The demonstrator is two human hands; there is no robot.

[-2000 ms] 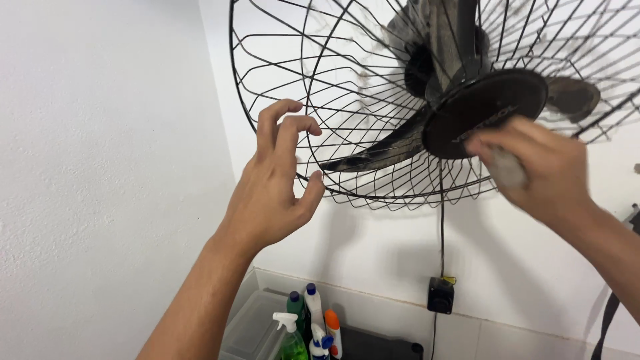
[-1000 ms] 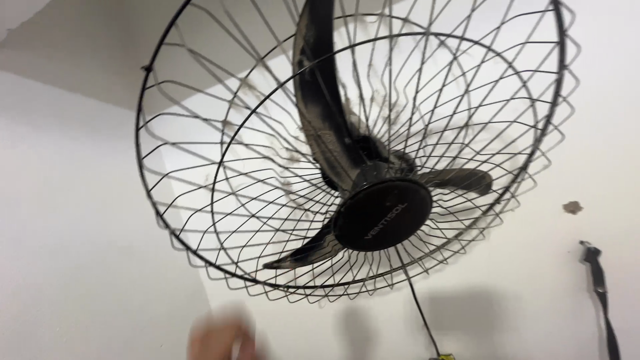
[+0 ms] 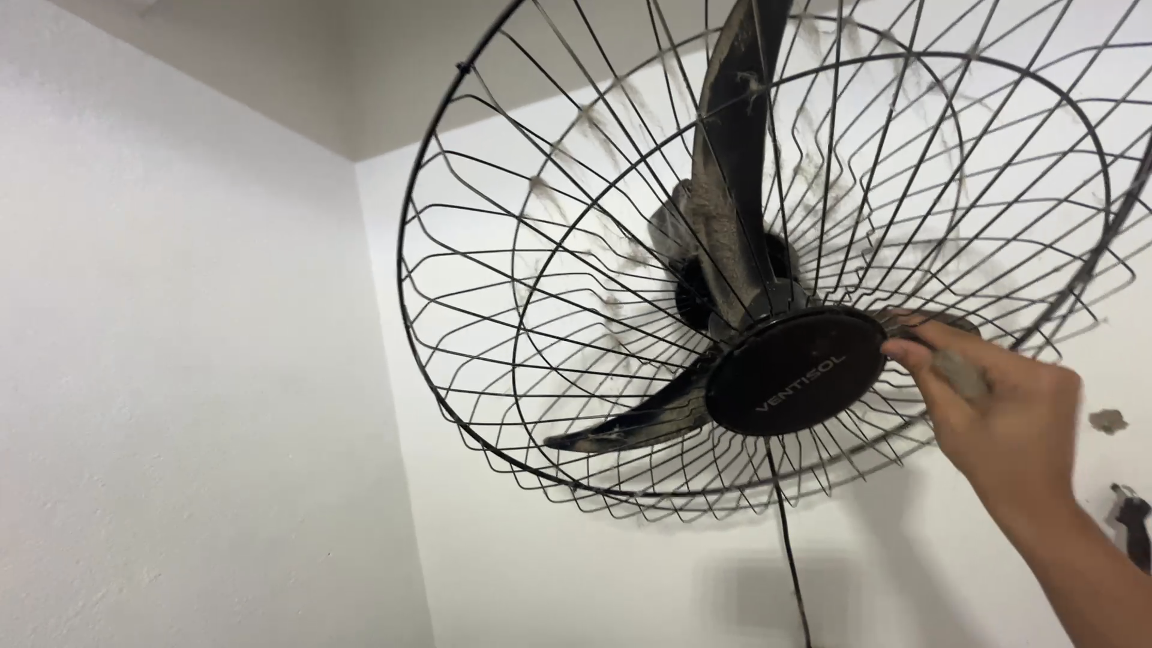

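Observation:
My right hand [image 3: 1008, 405] grips a small greyish handled tool [image 3: 961, 373], whose kind I cannot tell, at the right edge of the fan's round black centre cap [image 3: 796, 371]. Around the cap spreads the black wire guard [image 3: 405, 261] of a Ventisol fan. Behind its wires are dusty dark blades, one pointing up [image 3: 729, 171] and one to the lower left [image 3: 630, 427]; a third is partly hidden behind my fingers. Clumps of dust cling to the rear wires. My left hand is out of view.
A black cable [image 3: 788, 549] hangs below the fan along the white wall [image 3: 576, 576]. At the right edge a dark object [image 3: 1132, 522] is on the wall, under a small damaged patch [image 3: 1107, 420]. Another wall [image 3: 198, 360] stands at the left, with the ceiling above.
My left hand, raised beside the guard two seconds ago, is out of view. My right hand, unseen at the cap one second ago, is at its right edge. The view has tilted upward since the first frame.

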